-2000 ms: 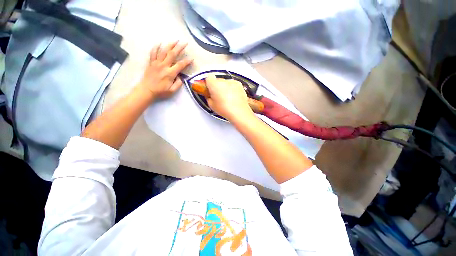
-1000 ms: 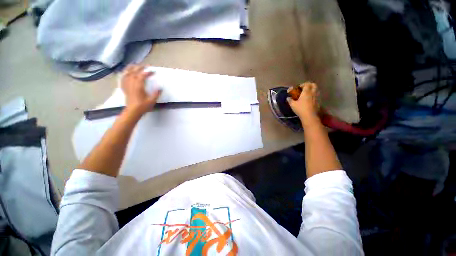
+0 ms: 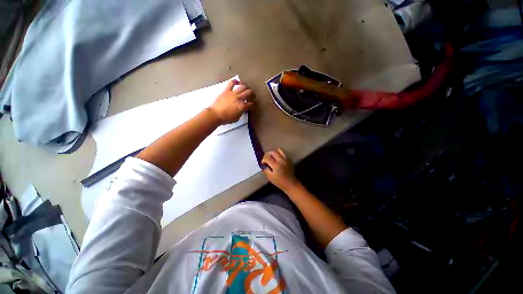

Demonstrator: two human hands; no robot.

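Note:
A pale sleeve panel [image 3: 200, 158] lies flat on the table, with a dark seam strip [image 3: 109, 170] running lengthwise. My left hand [image 3: 232, 103] is on the panel's far right corner, fingers bent at its edge. My right hand [image 3: 278, 167] is at the near right corner, fingers closed on the edge. A narrow dark band [image 3: 254, 140] shows along the straight end between my hands. The iron [image 3: 304, 97] rests on the table to the right of the panel, untouched, with its orange-brown handle [image 3: 312, 85] on top.
A far stack of blue-grey panels [image 3: 114, 51] lies at the upper left. Another pile [image 3: 54, 247] is at the lower left. The red-wrapped cord [image 3: 395, 100] runs from the iron over the right side of the beige table cover [image 3: 338, 34]. Dark clutter lies beyond the table's edge.
My right hand has let go of the iron and moved to the panel's near right corner. My left hand has moved across the panel to its far right corner. A dark edge band now shows.

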